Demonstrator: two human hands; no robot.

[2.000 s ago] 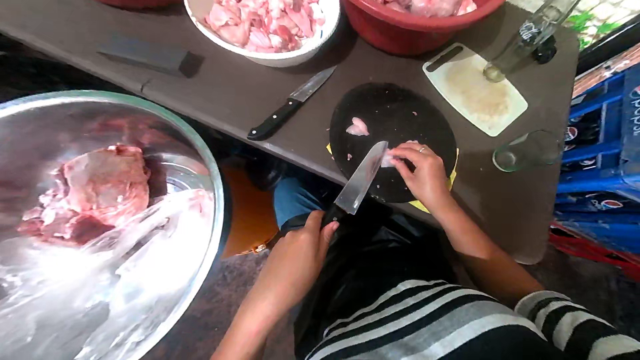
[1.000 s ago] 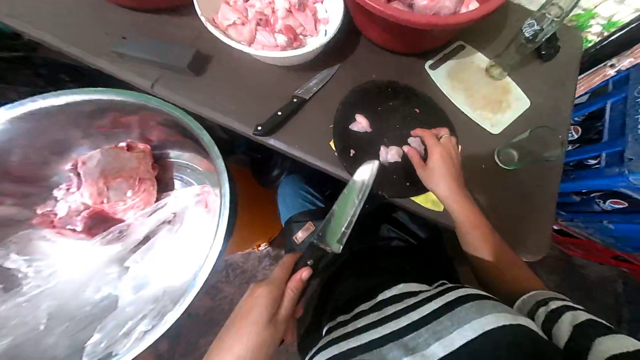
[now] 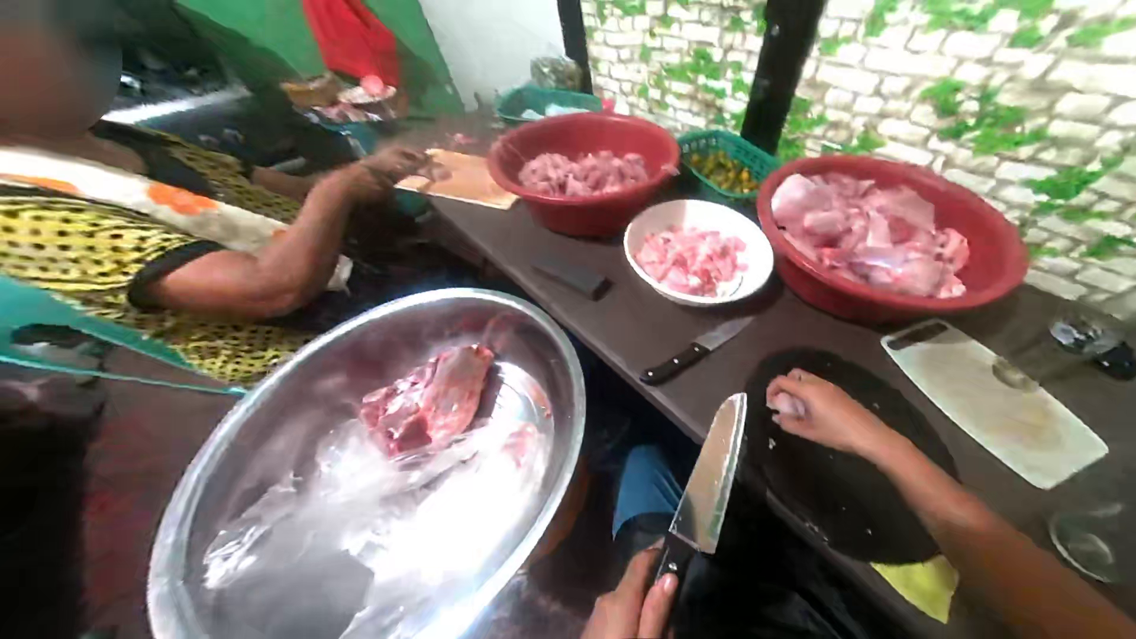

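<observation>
My left hand (image 3: 632, 596), low in view, grips the black handle of a broad kitchen knife (image 3: 713, 475), its blade pointing up beside the board. Over the dark round cutting board (image 3: 839, 497) my right hand (image 3: 816, 410) has its fingers closed on small pieces of pale raw meat (image 3: 786, 405). Tiny scraps lie on the board. A smaller black-handled knife (image 3: 676, 365) rests on the table between the board and a white bowl of cut meat (image 3: 688, 291).
A large metal basin (image 3: 568, 417) holds a raw meat chunk and clear plastic. Red basins of meat (image 3: 772, 191) (image 3: 590, 217), a white cutting board (image 3: 981, 413), a sharpening stone (image 3: 572, 277) and a drinking glass (image 3: 1087, 541) are about. A co-worker's arm (image 3: 293, 257) is at left.
The view has swung up and left. My right hand has gathered up the meat pieces that lay on the round board. The knife remains in my left hand.
</observation>
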